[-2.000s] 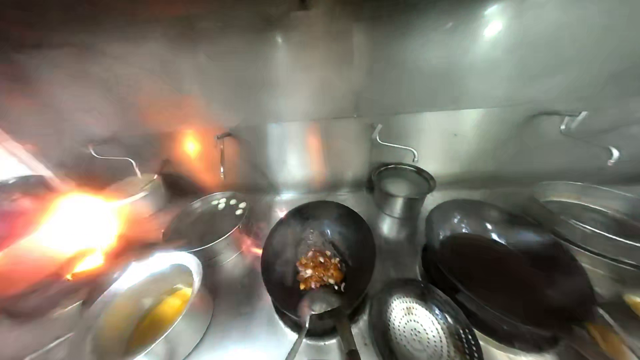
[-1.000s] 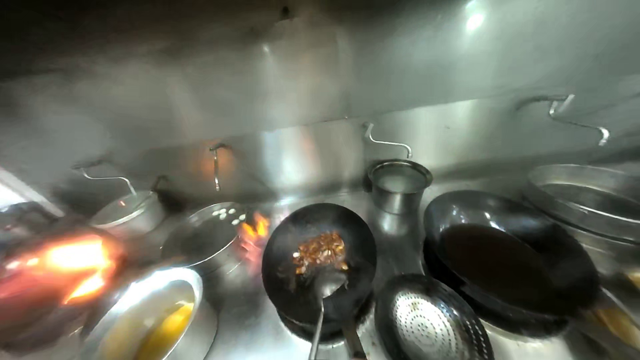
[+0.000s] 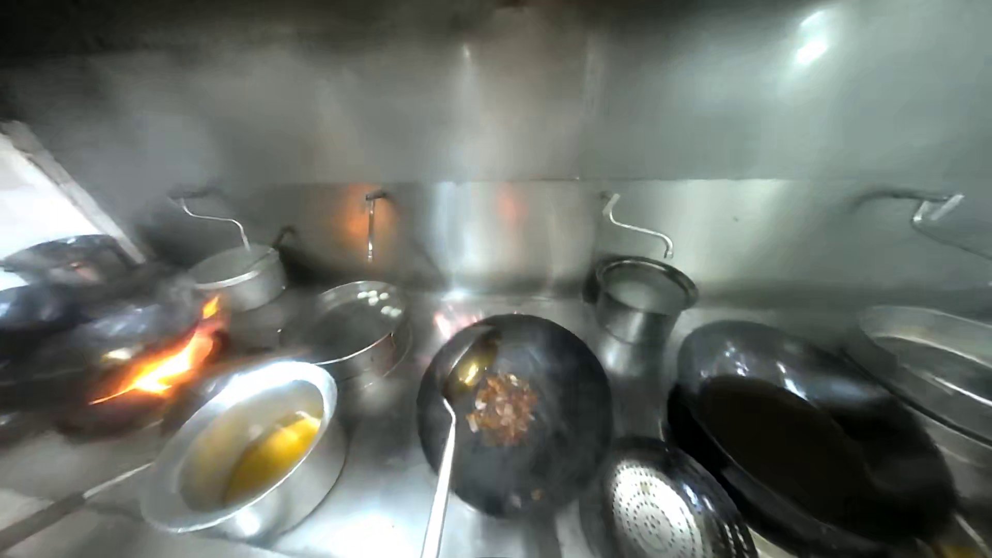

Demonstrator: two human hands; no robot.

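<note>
Neither of my hands shows in the view. A black wok (image 3: 550, 457) stands at the middle of the metal range, with chopped browned food (image 3: 504, 408) in it. A long-handled metal ladle (image 3: 471, 368) reaches in from the bottom edge, its bowl at the wok's left inner side, beside the food. Whatever holds the ladle is out of frame. To the left stands a metal pot (image 3: 318, 387) of yellow liquid. A perforated strainer (image 3: 655, 508) lies just right of the wok, and a larger black wok (image 3: 728, 349) with dark liquid is beyond it.
Flames (image 3: 174, 366) rise at the left near dark, blurred cookware. Behind the range stand a round metal pan (image 3: 353, 356), a lidded-looking pot (image 3: 248, 287) and a tall pot (image 3: 635, 318) of liquid. Bent metal spouts (image 3: 639, 230) jut from the wall. A wide pan (image 3: 914, 322) sits at the far right.
The ladle has moved from the wok's lower middle to its left side. The food lies lower in the wok than a second ago. The flames at the left have shrunk.
</note>
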